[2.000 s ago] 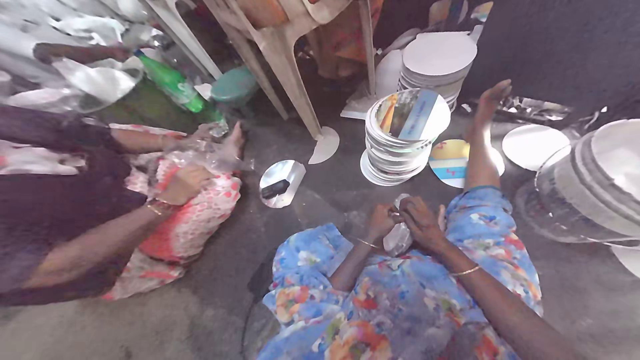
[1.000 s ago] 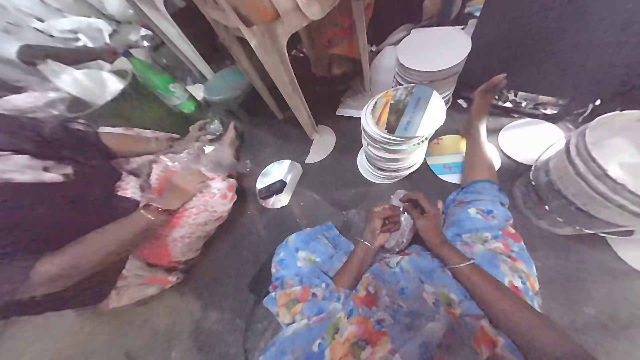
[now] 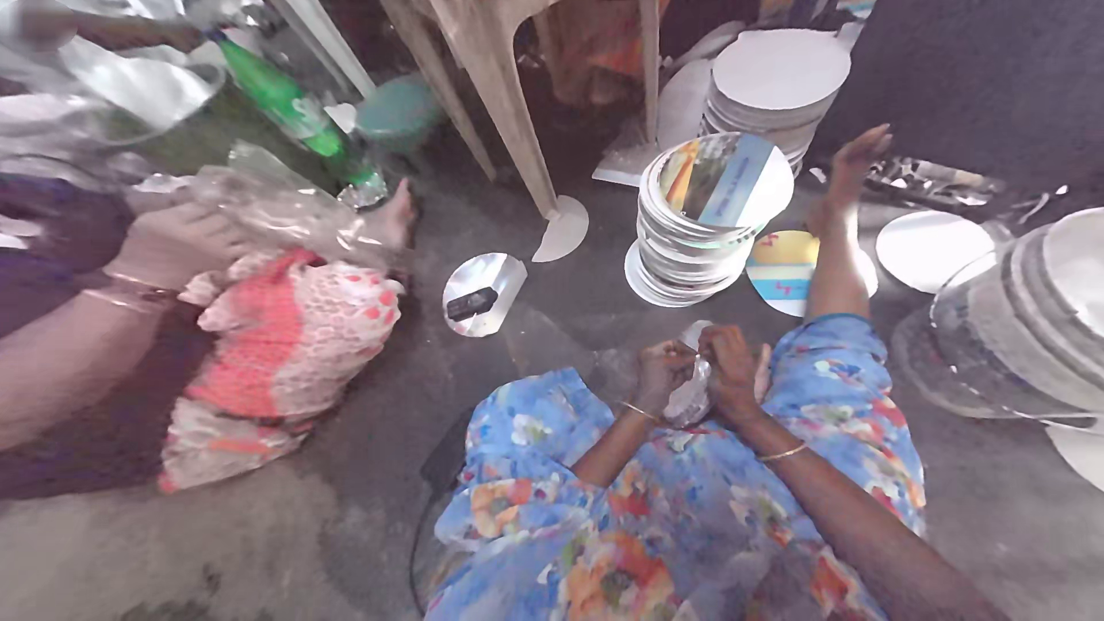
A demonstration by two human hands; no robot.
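Above my lap, my left hand (image 3: 666,376) and my right hand (image 3: 733,371) are close together, their fingers pinching a piece of clear plastic film (image 3: 692,392), perhaps a small bag. The film hangs down between them over the blue floral cloth of my clothing (image 3: 673,509). Whether anything is inside it cannot be told. Beyond my hands a stack of round discs (image 3: 690,250) stands on the floor, the top one printed in part. A printed disc (image 3: 780,267) lies beside my foot. To the left, a cut silvery disc (image 3: 487,272) carries a small black object (image 3: 472,304).
At left a co-worker's hand (image 3: 185,246) holds clear plastic film. A green bottle (image 3: 276,95) and a chair leg (image 3: 526,147) are farther back. Another disc stack (image 3: 780,69) stands behind. At right are a white disc (image 3: 931,250) and a wrapped stack of round items (image 3: 992,328).
My hands stay together at the plastic film, which bunches and hangs differently between them. The co-worker's hand at left has moved, with the film now spread out beyond it.
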